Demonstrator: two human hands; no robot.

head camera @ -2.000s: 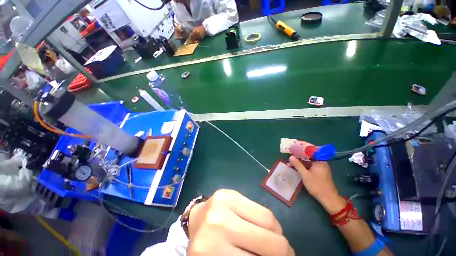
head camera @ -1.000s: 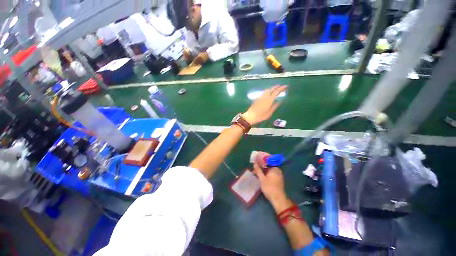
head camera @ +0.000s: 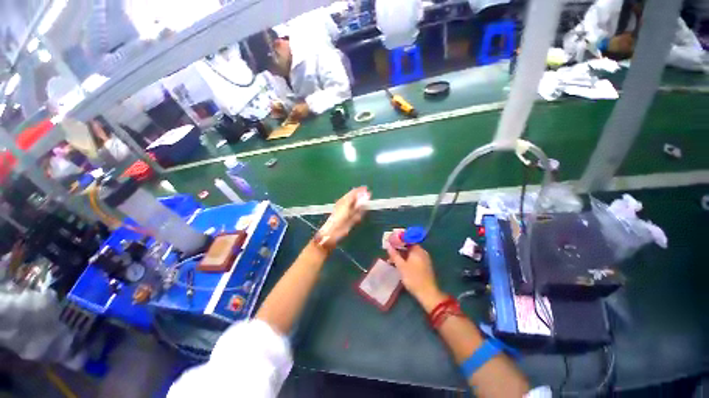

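Note:
My left hand (head camera: 344, 217) is above the pale strip at the bench's back edge. Its fingers are closed on a small pale square part (head camera: 363, 200), partly hidden by them. My right hand (head camera: 412, 264) holds the reddish glue syringe (head camera: 397, 239) with its blue cap (head camera: 414, 235). A small cream pad (head camera: 388, 240) shows beside the syringe. The framed pad (head camera: 380, 283), red-brown with a pale centre, lies flat on the dark green bench just left of my right hand.
The blue bench machine (head camera: 260, 241) stands at left with another framed pad (head camera: 223, 252) on it. The blue-fronted controller (head camera: 501, 272) stands at right, with crumpled clear bags (head camera: 564, 200) behind it. A hose arches above. A white-coated person (head camera: 319, 74) works across the green surface.
My left hand has drawn back from the green surface toward the bench, now with the small part in its fingers. My right hand still holds the syringe. The camera view has shifted.

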